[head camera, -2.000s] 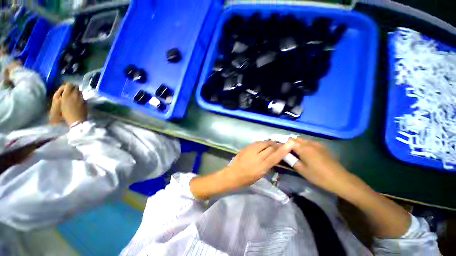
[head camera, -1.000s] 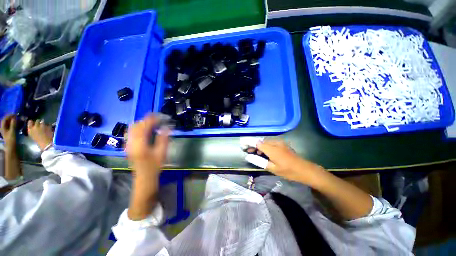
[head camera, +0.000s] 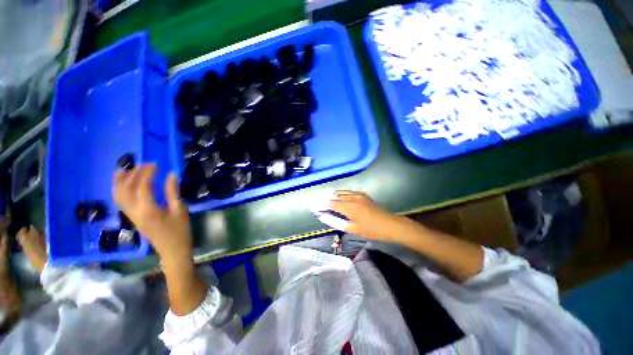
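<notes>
My left hand (head camera: 153, 211), slightly blurred, is over the right side of the deep blue bin (head camera: 97, 118). Its fingers are apart and it holds nothing that I can see. A black housing (head camera: 125, 161) shows just beyond its fingertips, and several more lie at the bin's near end. My right hand (head camera: 362, 216) rests low over the bench's front edge with curled fingers and white finger cots. Whether it holds a piece is hidden. Black housings (head camera: 243, 125) are heaped in the middle blue tray (head camera: 347, 104). White plastic inserts (head camera: 479, 69) are heaped in the right blue tray (head camera: 434, 150).
The green bench edge (head camera: 430, 206) runs in front of me. A brown carton (head camera: 486, 223) with a clear bag (head camera: 555, 225) is below it at right. Another person's hand (head camera: 31, 246) and white sleeve are at far left. A small clear box (head camera: 28, 173) stands left of the bin.
My left hand has moved left from beside the housings tray to over the deep bin, and its fingers have spread. My right hand stays near the bench edge. The view has turned right.
</notes>
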